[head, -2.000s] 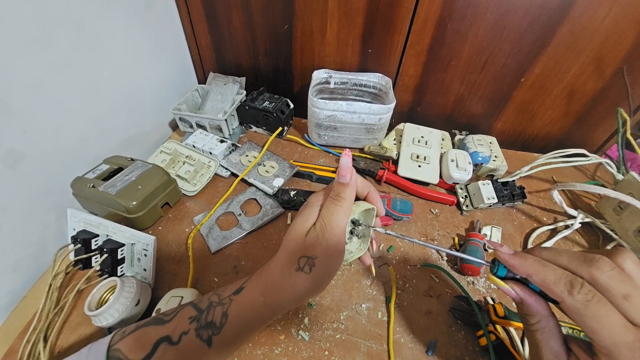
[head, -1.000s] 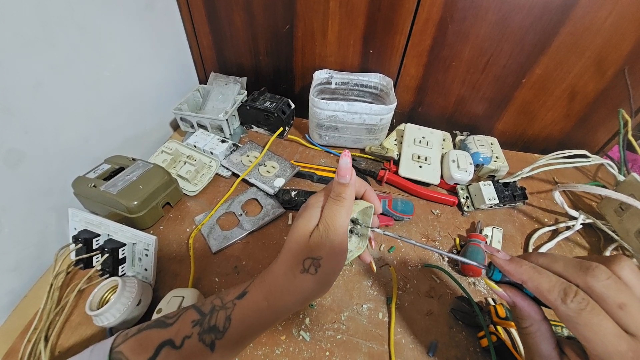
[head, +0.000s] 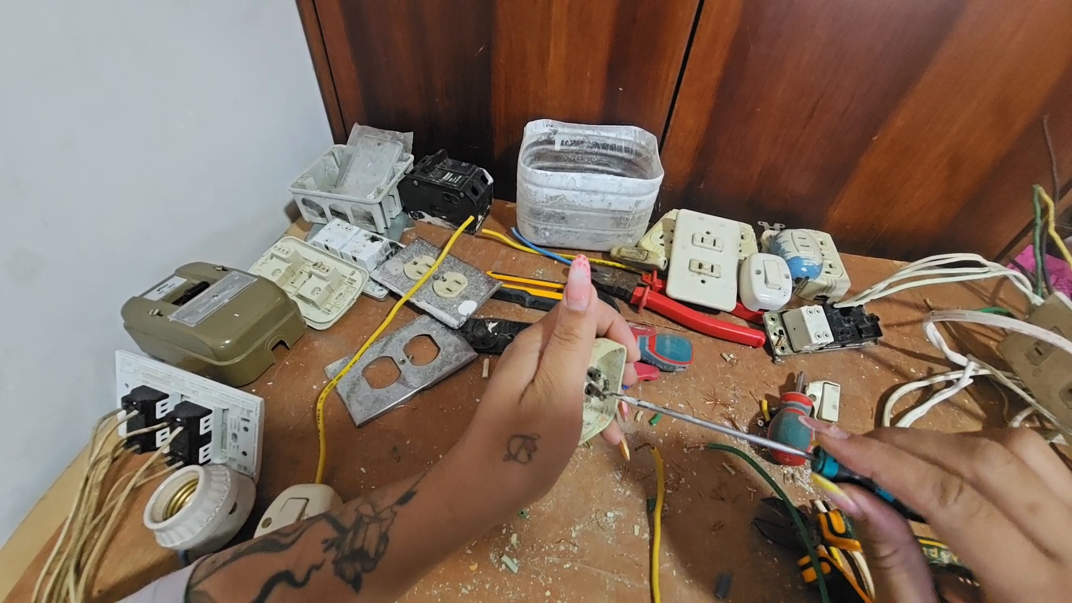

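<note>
My left hand point(head: 544, 377) grips a small cream plastic electrical fitting point(head: 609, 368) on its side, its open face with metal parts turned to the right. Fingers hide much of its body. From the right, my right hand point(head: 930, 494) holds a screwdriver point(head: 720, 429) by its dark teal handle between thumb and fingers. The long thin shaft slants up to the left, and its tip is at the metal parts inside the fitting. A stubby red and teal screwdriver point(head: 790, 429) lies on the table just beyond the shaft.
Red-handled pliers point(head: 695, 318), a white wall plate point(head: 703, 260) and a cut plastic container point(head: 588, 188) lie beyond my hands. At left are metal outlet plates point(head: 402, 368), an olive cover point(head: 213, 322) and a porcelain lamp holder point(head: 199, 508). Loose white wires point(head: 946, 373) reach in at right.
My right hand has shifted slightly around the screwdriver handle. The fitting stays in my left hand, and the tip remains at its metal parts.
</note>
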